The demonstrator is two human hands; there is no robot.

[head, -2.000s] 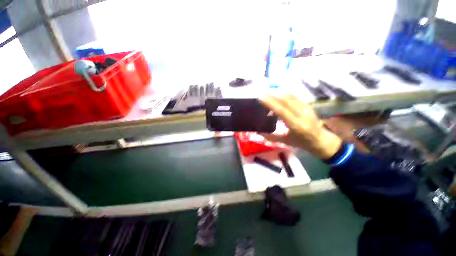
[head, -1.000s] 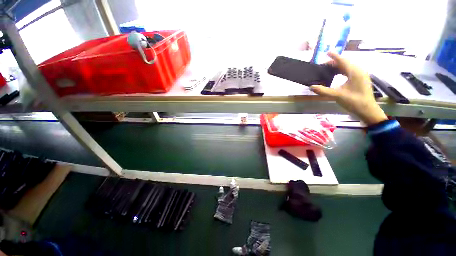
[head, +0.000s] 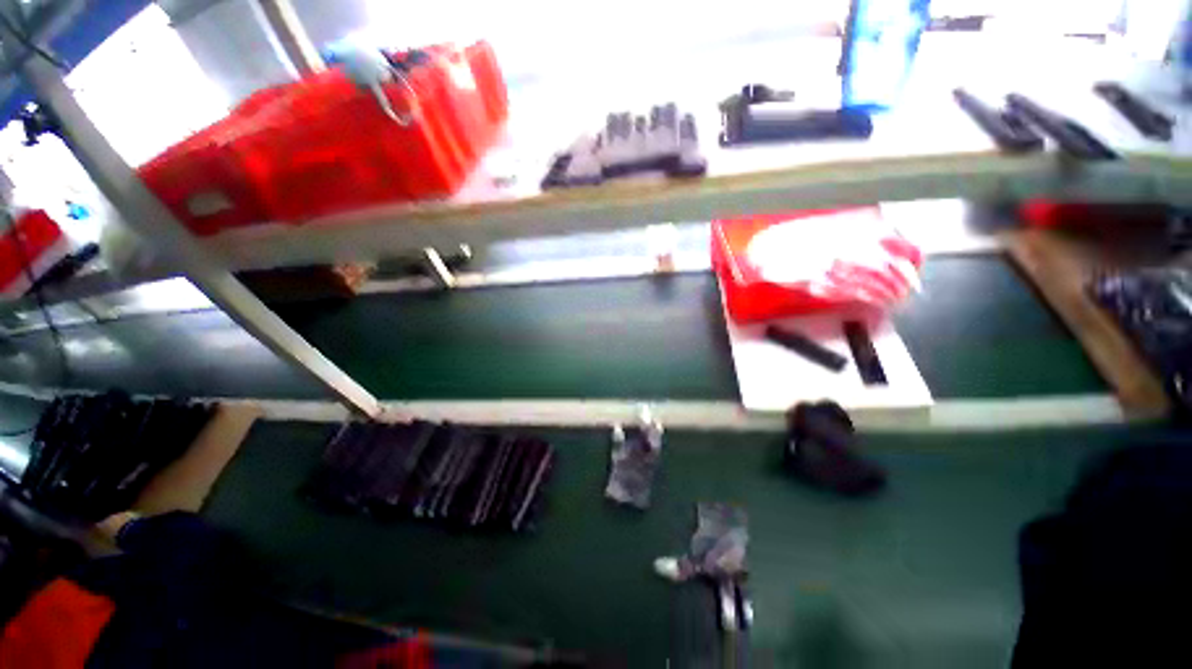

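Observation:
Neither of my hands shows; a dark sleeve (head: 1111,562) fills the lower right edge. A flat black slab (head: 800,124), like the phone, lies on the upper shelf. Black housings (head: 438,473) lie side by side in a tight row on the green bench (head: 614,595). Two limp grey knitted gloves (head: 634,471) (head: 719,538) lie right of the row, with a small blurred shiny item (head: 735,604) below the nearer one. A soft black lump (head: 833,451) lies further right.
A large red bin (head: 327,137) and dark parts (head: 631,146) are on the shelf. Below, a small red bin (head: 771,268) and two black pieces (head: 865,353) are on a white board (head: 784,379). Another person's hand (head: 115,525) is by housings (head: 105,444) at left.
The hand that held the black slab above the shelf has gone out of view, and the slab lies on the shelf. The view has shifted, showing more of another person at lower left.

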